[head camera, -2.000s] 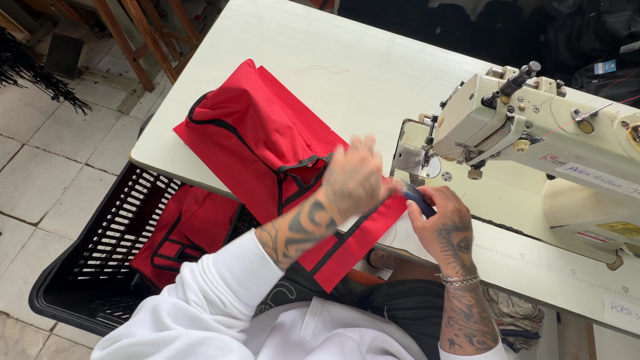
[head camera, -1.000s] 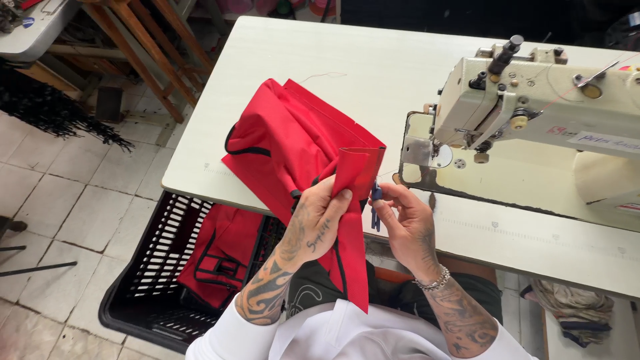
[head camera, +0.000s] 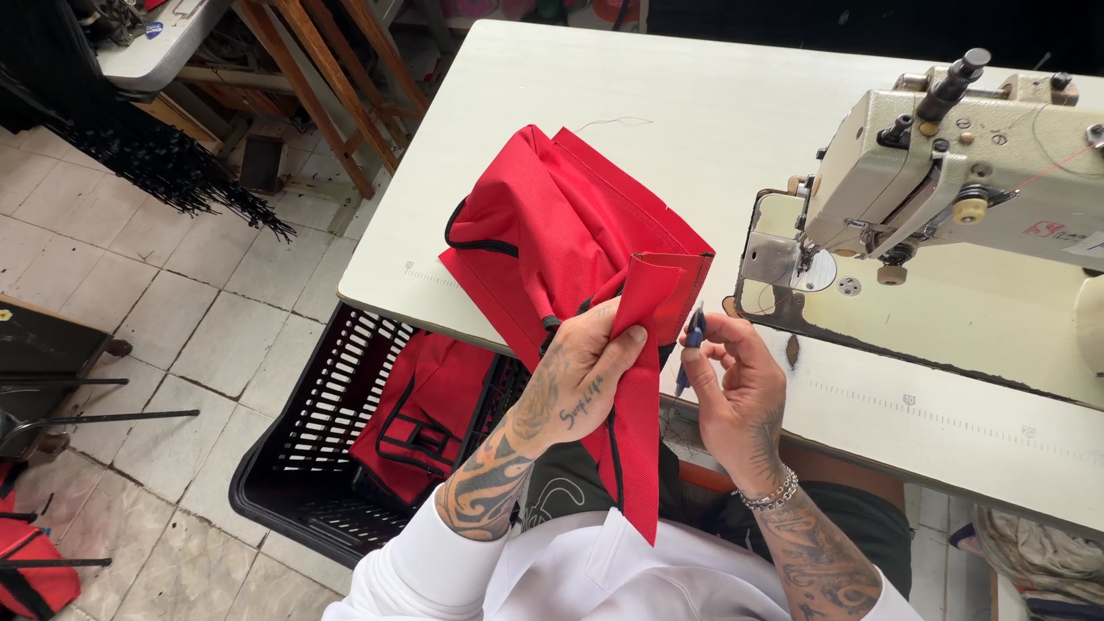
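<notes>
A red fabric piece (head camera: 552, 216) with black binding lies over the front edge of the pale sewing table, partly bunched up. My left hand (head camera: 591, 366) grips a flat red strip (head camera: 642, 414) of it, which hangs down towards my lap. Just right of the fabric, my right hand (head camera: 737, 379) holds a small blue tool (head camera: 693, 336), probably thread snips, between thumb and fingers. Its pointed end shows above the fingertips, close to the fabric's stitched edge. Part of the fabric is hidden behind my left hand.
An industrial sewing machine (head camera: 966, 172) stands on the table (head camera: 535, 78) at the right. Below the table's left end, a black plastic basket (head camera: 293, 466) holds another red fabric piece (head camera: 423, 405). Black cords (head camera: 129, 129) hang at the upper left, near wooden legs (head camera: 323, 78). A loose thread lies beyond the fabric.
Two seconds ago both hands were close together at the strip, by the blue tool. Now the left hand grips the fabric and the right holds the tool apart from it, more upright.
</notes>
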